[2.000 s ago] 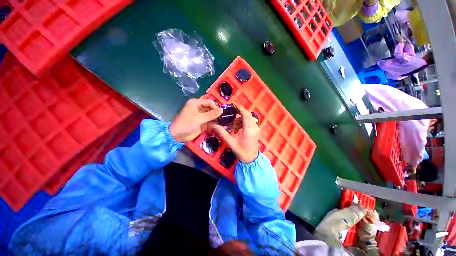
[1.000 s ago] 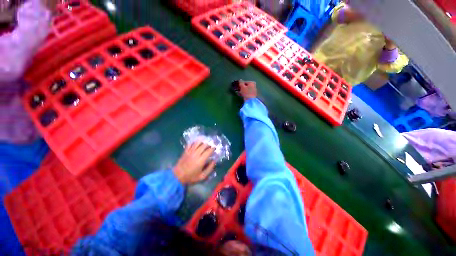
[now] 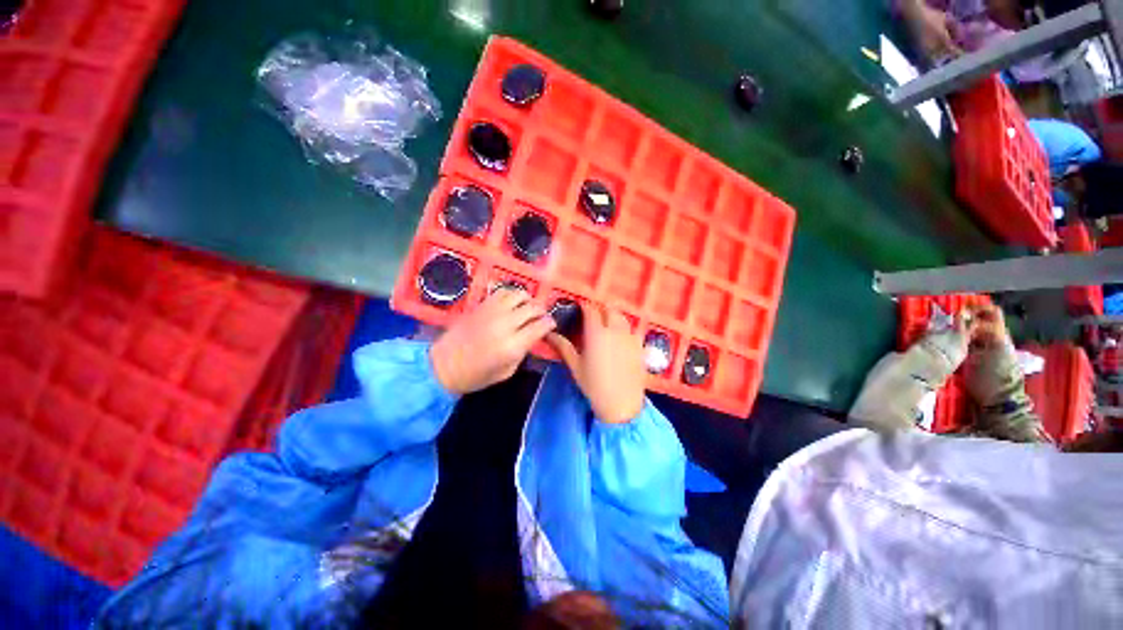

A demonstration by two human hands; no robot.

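Note:
The red parts tray (image 3: 640, 265) lies tilted before me. Several round black units sit in its pockets, mostly at the left end, such as one at the near left corner (image 3: 443, 279). My left hand (image 3: 493, 338) and my right hand (image 3: 607, 359) meet over the tray's near edge. Their fingertips hold a black unit (image 3: 565, 316) between them, partly hidden. Another unit is partly covered by my left fingers. A unit with a whitish pad (image 3: 599, 201) sits mid-tray. A clear crumpled plastic heap (image 3: 351, 101) lies on the green surface beyond the left end.
Red spare trays (image 3: 148, 394) are stacked at the left, lower than the green bench (image 3: 222, 185). Loose units (image 3: 746, 90) lie along the bench beyond the tray. Grey frame bars (image 3: 998, 277) cross at the right. Other workers' hands (image 3: 973, 330) and a pale garment (image 3: 924, 529) are at the right.
A second ago my right arm reached far out to a unit on the bench and my left hand was on the plastic heap. Both hands are now together at the tray's near edge, holding a unit.

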